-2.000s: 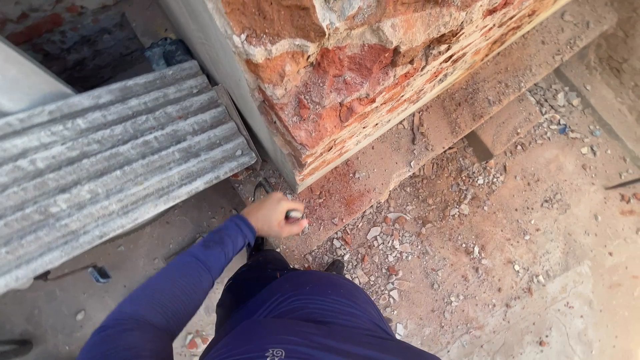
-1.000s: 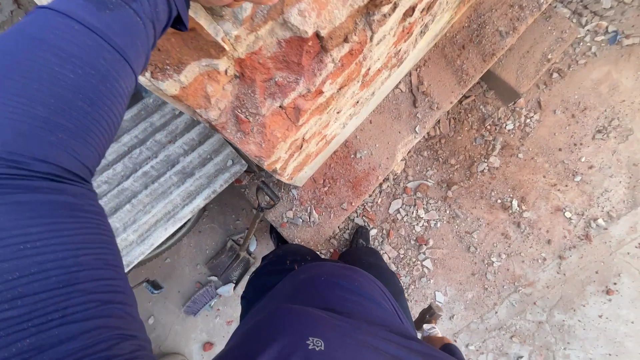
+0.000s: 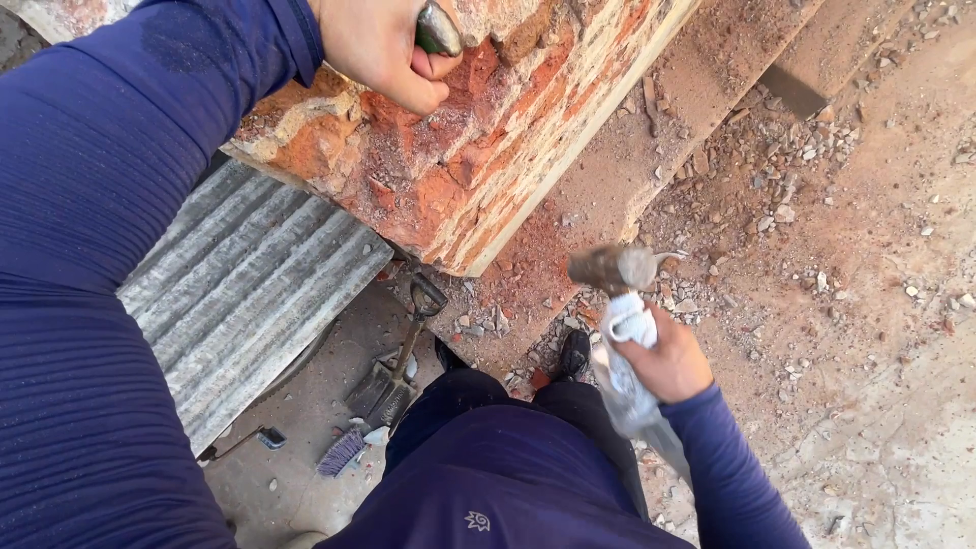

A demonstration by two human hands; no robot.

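Note:
At the top, my left hand is closed around a short metal tool, likely a chisel; only its rounded end shows. That hand is at the broken top of a brick wall, where rough orange-red brick and pale mortar are exposed. To the right of the wall's corner, my right hand grips a club hammer by its handle, near the head. White cloth and clear plastic wrap the handle. The hammer's head touches nothing and looks slightly blurred.
Corrugated grey sheets lie left of the wall. Below them are a small shovel, a purple-bristled brush and a small dark tool. A dusty ledge runs along the wall. Rubble is scattered over the ground at right.
My left hand has gone from low beside the wall's corner up to its broken top. My right hand has risen from the lower edge with the hammer.

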